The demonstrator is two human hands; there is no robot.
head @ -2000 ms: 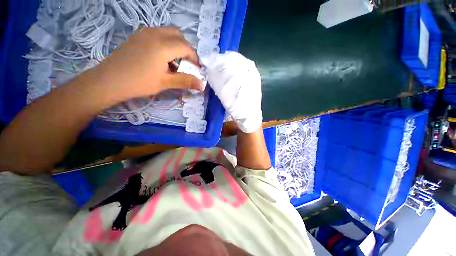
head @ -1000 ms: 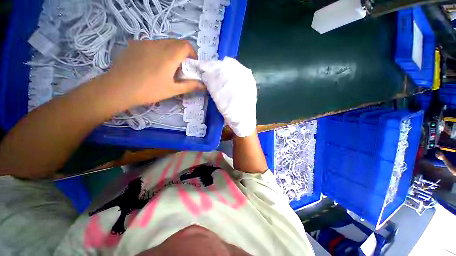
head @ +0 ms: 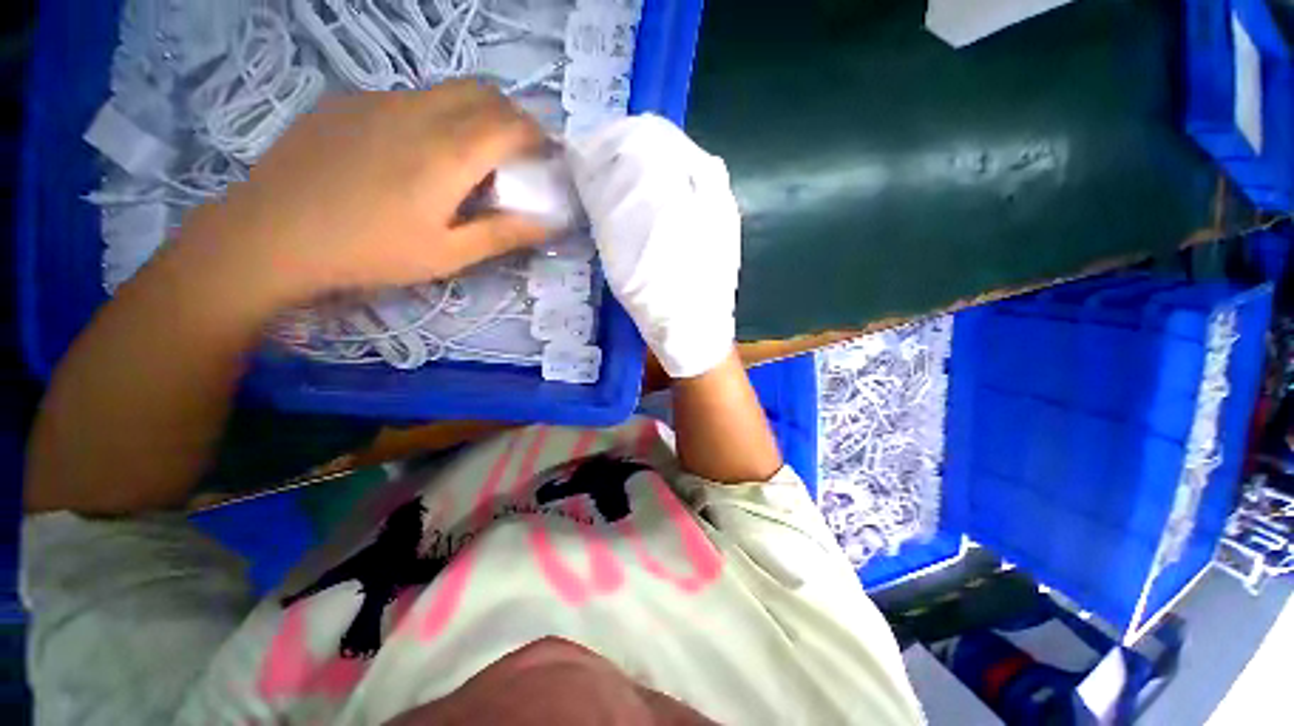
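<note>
A small white unit (head: 531, 193), blurred, is held between my hands over the right side of a blue tote (head: 468, 403). My left hand (head: 405, 177), bare, is closed around its left end with thumb and fingers. My right hand (head: 661, 234) is covered by a white cloth or glove and closes on its right end; the fingers are hidden. White units (head: 571, 363) stand in a row along the tote's right wall. Bundled white cords (head: 383, 40) lie in the tote, partly hidden by my left arm.
The green bench top (head: 866, 170) extends right, with a white object (head: 979, 14) cut off at the top edge. Another blue tote (head: 1249, 99) is at the far right. Below the bench edge are a tote of white cords (head: 880, 440) and a large blue tote (head: 1057, 440).
Both hands stay together at the tote's right side around the unit, slightly higher than one second ago. The view has shifted, moving the surroundings in the picture.
</note>
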